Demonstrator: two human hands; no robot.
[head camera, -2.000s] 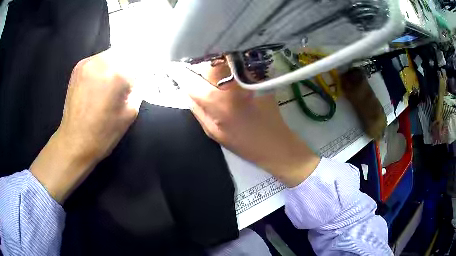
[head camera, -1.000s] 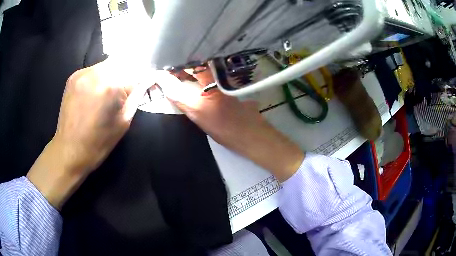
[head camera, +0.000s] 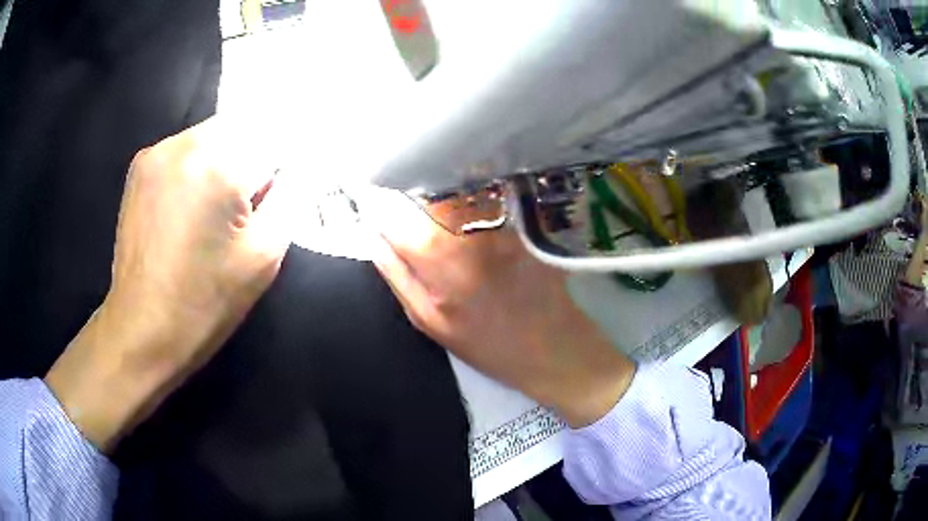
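Black cloth (head camera: 336, 387) lies over the left side of the table and hangs past its front edge. My left hand (head camera: 198, 219) is on the cloth left of the lamp-lit needle area, fingers bent and closed together; its fingertips are washed out by glare. My right hand (head camera: 488, 295) reaches in from the right, partly under the machine head (head camera: 570, 92), its fingertips also lost in the bright light. What either set of fingertips pinches cannot be made out. Thin dark lines show in the glare between the hands.
Scissors with a green loop (head camera: 643, 279) and a yellow one lie right of my right hand, partly behind the machine's frame. A brown brush (head camera: 748, 293) is beside them. A printed ruler (head camera: 519, 432) runs along the table edge. A red tray (head camera: 781, 392) is at right. A person's arm shows far right.
The view has shifted, so the machine head covers more at the upper right and hides more of the scissors. Both hands stay near the needle area in much the same pose.
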